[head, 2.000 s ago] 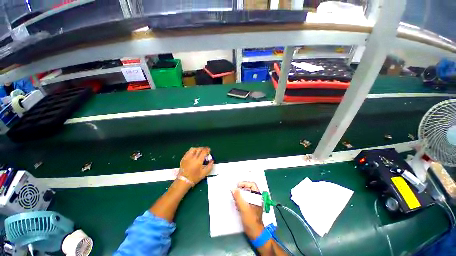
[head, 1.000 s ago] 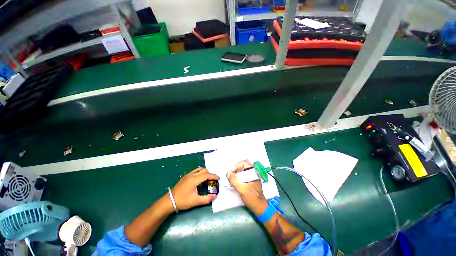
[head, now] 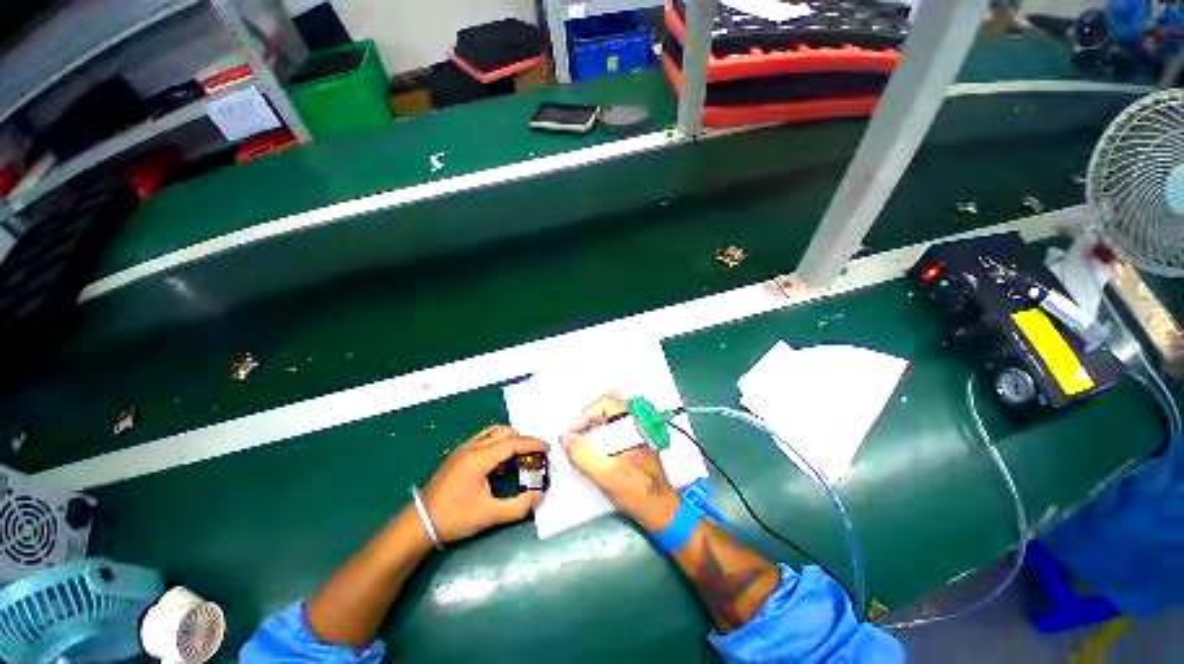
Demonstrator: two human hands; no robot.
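My left hand [head: 465,490] holds a small dark electronic module [head: 530,472] with gold and white bits between thumb and fingers, at the left edge of the white paper sheets [head: 571,516]. My right hand [head: 621,464] is shut on a white glue syringe [head: 616,437] over the paper, to the right of the module. The bright green adapter head [head: 649,423] is at the syringe's rear end, with a clear hose [head: 779,448] and a thin dark cord running from it. The syringe's tip is too small to make out.
More modules [head: 243,365] lie spaced along the green belt [head: 429,305] beyond the white rail [head: 390,393]. Loose paper [head: 831,396] and the black dispenser controller [head: 1006,324] are at right, near a desk fan [head: 1143,182]. A blue fan [head: 78,616] and small white fan [head: 182,627] are at lower left.
My left hand came back from the rail with a module and is now beside the syringe. The view has tilted down and turned. The belt modules show further left.
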